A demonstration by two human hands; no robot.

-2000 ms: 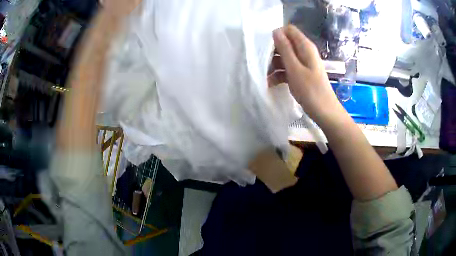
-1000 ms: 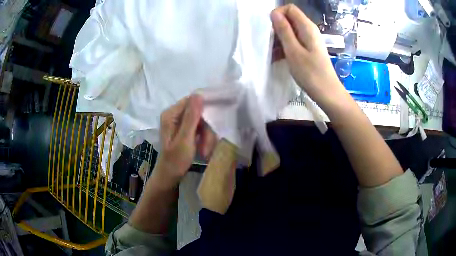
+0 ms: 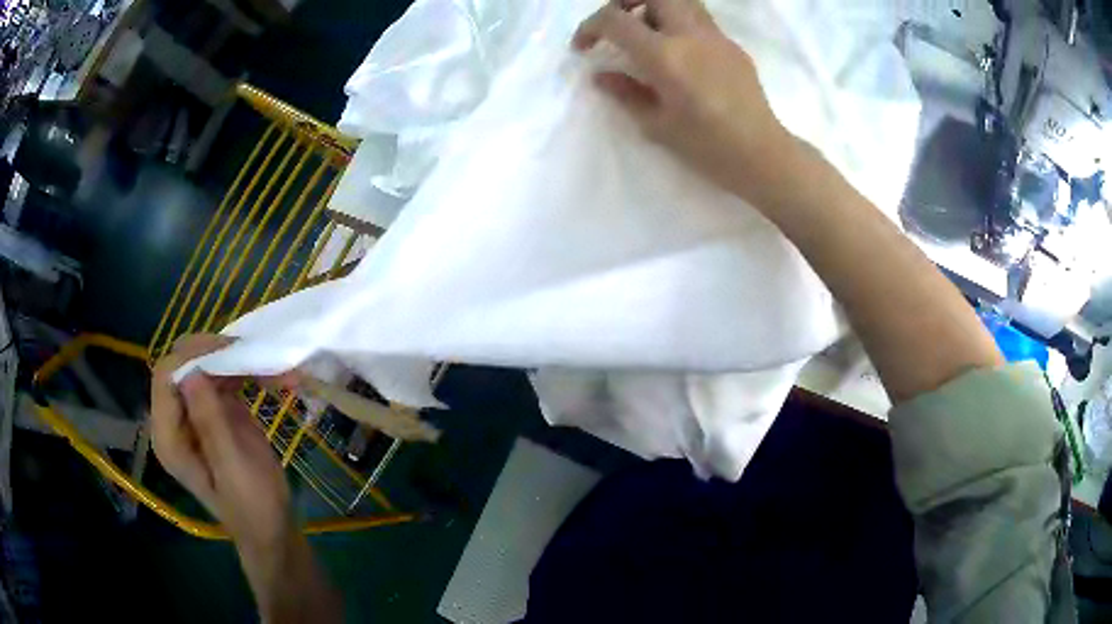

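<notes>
A white garment (image 3: 585,244) is spread over the table and hangs past its front edge. My left hand (image 3: 220,427) pinches a corner of it at the lower left, beside the yellow rack, and the cloth is stretched out from there. My right hand (image 3: 695,98) lies over the upper part of the garment with its fingers bent; whether it grips the cloth cannot be told. A tan piece (image 3: 372,412) sticks out below the cloth near my left hand.
A yellow wire rack (image 3: 232,262) stands at the left. The sewing machine (image 3: 1037,183) is at the upper right. A blue tray (image 3: 1018,341) shows partly behind my right forearm. The table's front edge (image 3: 848,388) runs under the cloth. My dark-covered lap is below.
My left hand has moved left and down, pulling the garment corner out. My right hand has moved left, onto the garment. The view has turned, and the machine and tray lie further right.
</notes>
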